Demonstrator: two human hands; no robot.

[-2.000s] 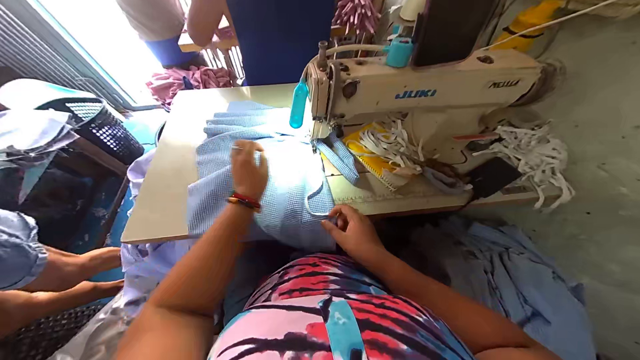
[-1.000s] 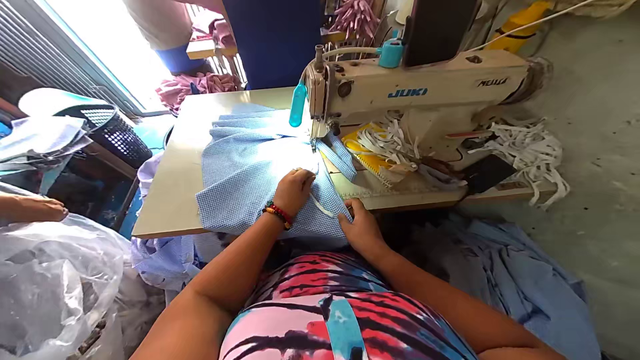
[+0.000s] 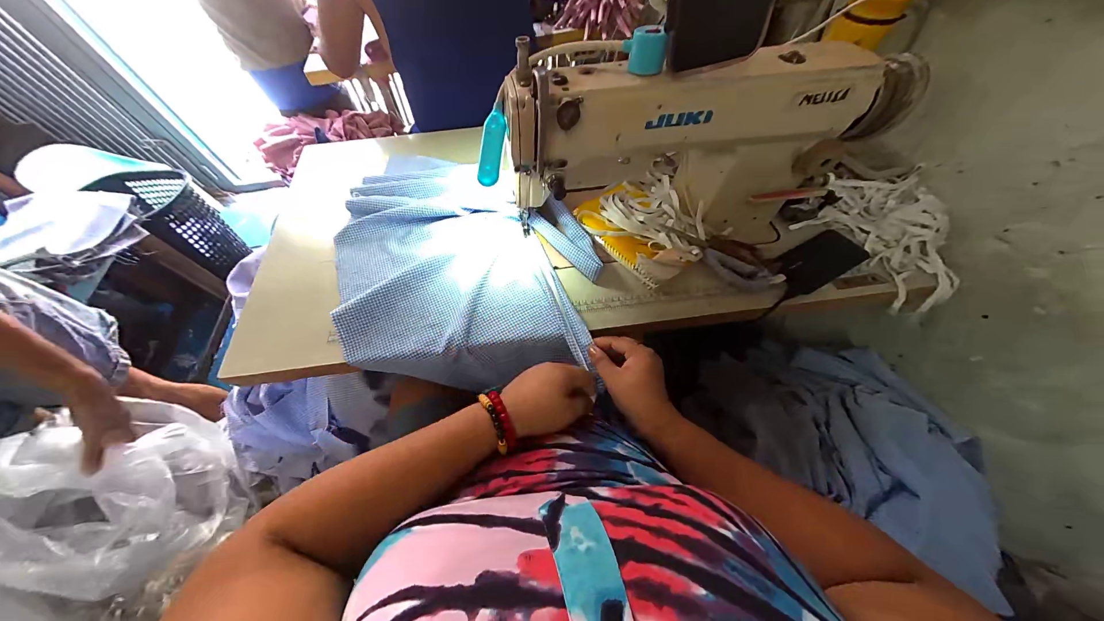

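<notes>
Blue-and-white checked fabric lies spread over the left of the sewing table, partly under the needle and presser foot of a Juki sewing machine. A narrow folded strip along its right side runs from the foot down to the table's front edge. My left hand, with beaded bracelets at the wrist, is closed on the fabric edge close to my body. My right hand pinches the same strip just to the right, thumb and finger together. The fabric between my left fingers is mostly hidden.
White fabric strips and a yellow cloth with more strips lie right of the needle. A black flat object is near the front edge. Blue cloth hangs below right. At left are a co-worker's hand, a plastic bag and a basket.
My left hand has moved from on top of the fabric toward my body, to the fabric edge beside my right hand. A co-worker's hand has appeared over the plastic bag at left.
</notes>
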